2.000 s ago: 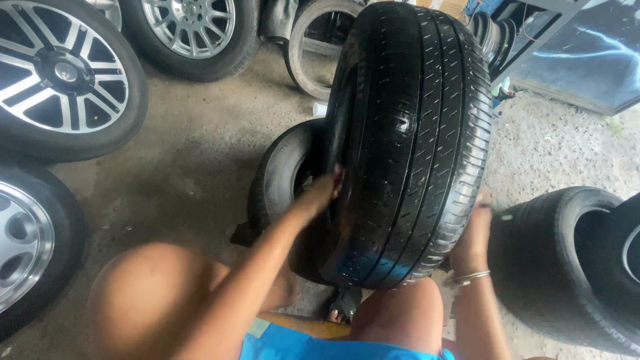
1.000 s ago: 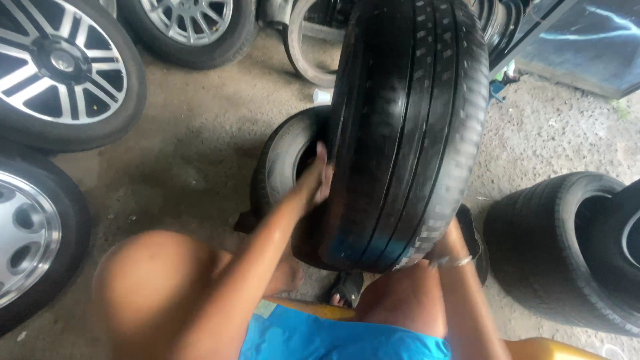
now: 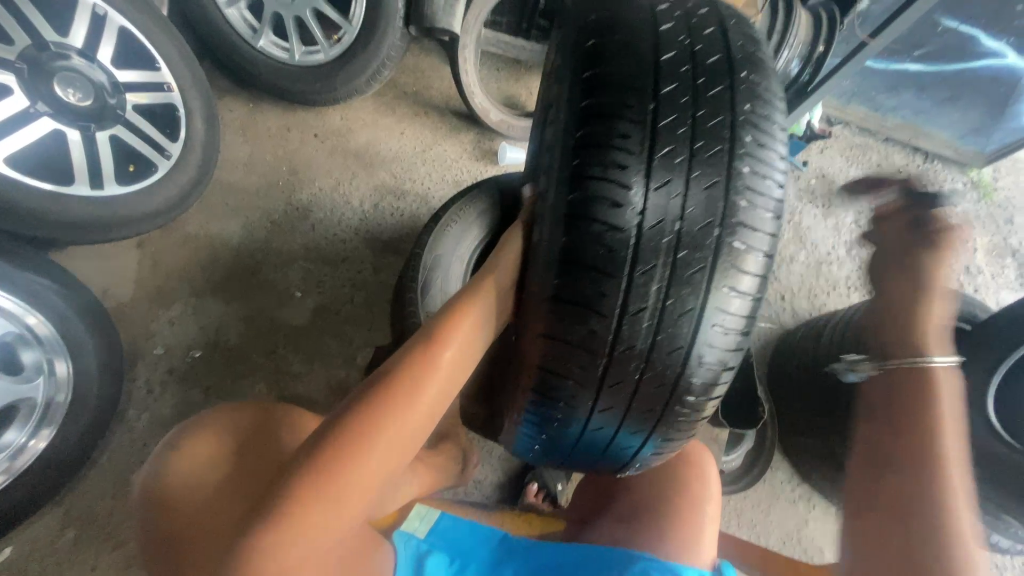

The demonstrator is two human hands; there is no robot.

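A worn black car tire [image 3: 664,232] stands upright between my knees, its tread facing me and its lower end by my right thigh. My left hand [image 3: 524,220] is at the tire's left sidewall, and its fingers are mostly hidden behind the rubber. Raised off to the right of the tire, my right hand [image 3: 916,232] is blurred and closed around a small dark tool, too blurred to name. A bracelet [image 3: 896,365] circles that wrist. Behind the upright tire another tire [image 3: 440,264] lies on the concrete floor.
Alloy wheels with tires [image 3: 104,120] line the left side, with another wheel [image 3: 320,48] at the top. More black tires [image 3: 824,392] lie at the right, under my right forearm. A plastic cup [image 3: 512,154] is on the floor beyond the tire. A dark panel [image 3: 936,72] stands at the upper right.
My right hand has moved from the tire's lower right side out and up to the right, where a dark tool now shows in it. My left hand remains at the left sidewall.
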